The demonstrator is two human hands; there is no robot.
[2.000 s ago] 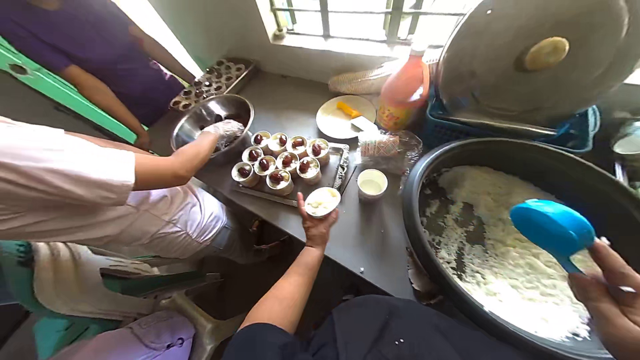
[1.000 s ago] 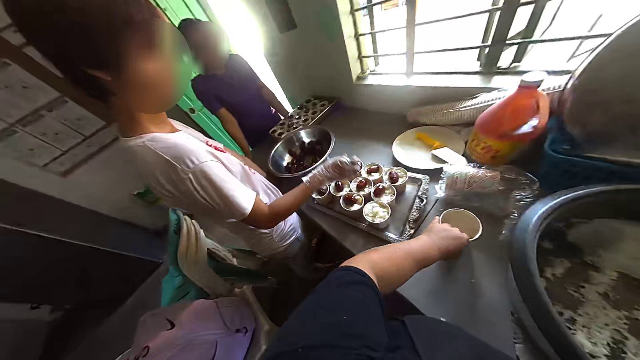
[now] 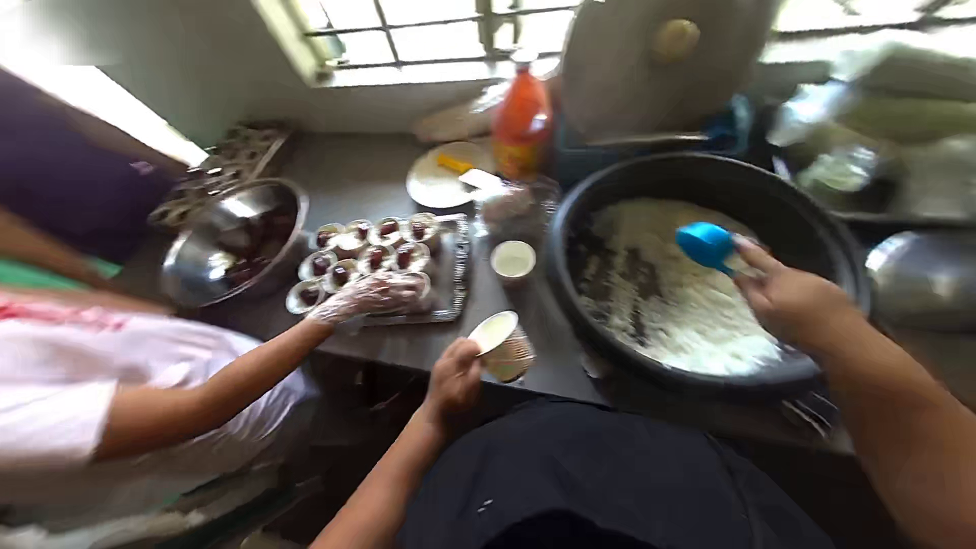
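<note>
My left hand (image 3: 455, 374) holds a paper cup (image 3: 503, 347), tilted, with its pale inside facing up, at the counter's front edge. Another paper cup (image 3: 513, 260) stands upright just behind it. In my right hand (image 3: 793, 293) is a blue plastic scoop (image 3: 705, 244), held over a large black basin (image 3: 568, 305) with a white, crumbly food (image 3: 701, 316) in it. Left of the cups, several filled cups with dark red topping (image 3: 376, 258) stand on a metal tray (image 3: 460, 267). A co-worker's gloved hand (image 3: 374, 296) touches a cup at the tray's front.
A steel bowl (image 3: 299, 221) with dark red pieces stands left of the tray. Behind are a white plate (image 3: 415, 183) with a yellow-handled tool, an orange bottle (image 3: 524, 114) and plastic packaging (image 3: 507, 206). A large round lid (image 3: 648, 84) leans behind the basin. The co-worker is close at my left.
The cup of white food that my left hand held two seconds ago stood on the tray one second ago. My left hand now holds another cup. The view has swung right, showing my right hand and the scoop.
</note>
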